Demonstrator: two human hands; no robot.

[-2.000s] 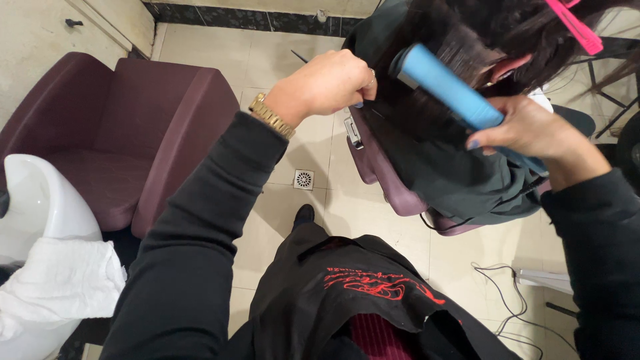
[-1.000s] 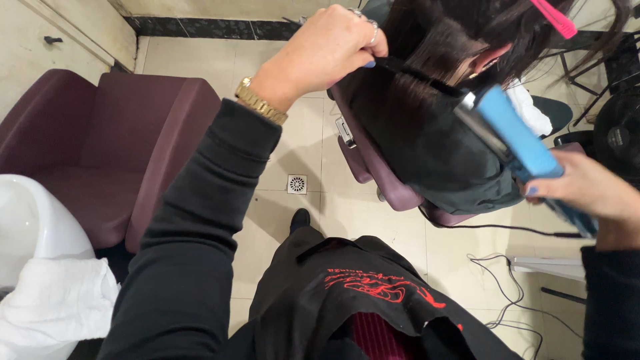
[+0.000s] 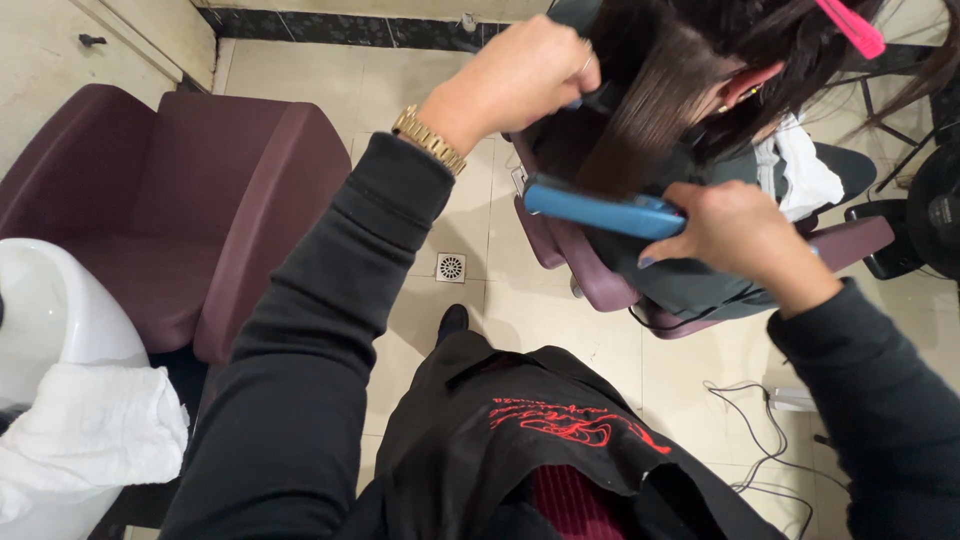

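My right hand (image 3: 739, 229) grips a blue hair straightener (image 3: 600, 210), which lies across the lower end of a section of long brown hair (image 3: 649, 112). The hair belongs to a seated person in a dark cape (image 3: 675, 277). My left hand (image 3: 525, 75), with a ring and a gold-coloured watch (image 3: 429, 139) at the wrist, is raised left of that section, its fingers curled. Whether it holds anything is hidden against the dark background. A pink hair clip (image 3: 851, 28) holds hair higher on the person's head.
A maroon salon chair (image 3: 187, 172) stands at the left, behind a white wash basin (image 3: 97, 322) with a white towel (image 3: 97, 427) over it. The person's chair has maroon armrests (image 3: 592, 270). Loose cables (image 3: 776, 442) lie on the tiled floor, lower right. A floor drain (image 3: 451, 268) is near the middle.
The straightener has moved left from beside the hair to across its lower end. A dark comb reached from my left hand to the hair one second ago; that hand has since drawn away from the strands.
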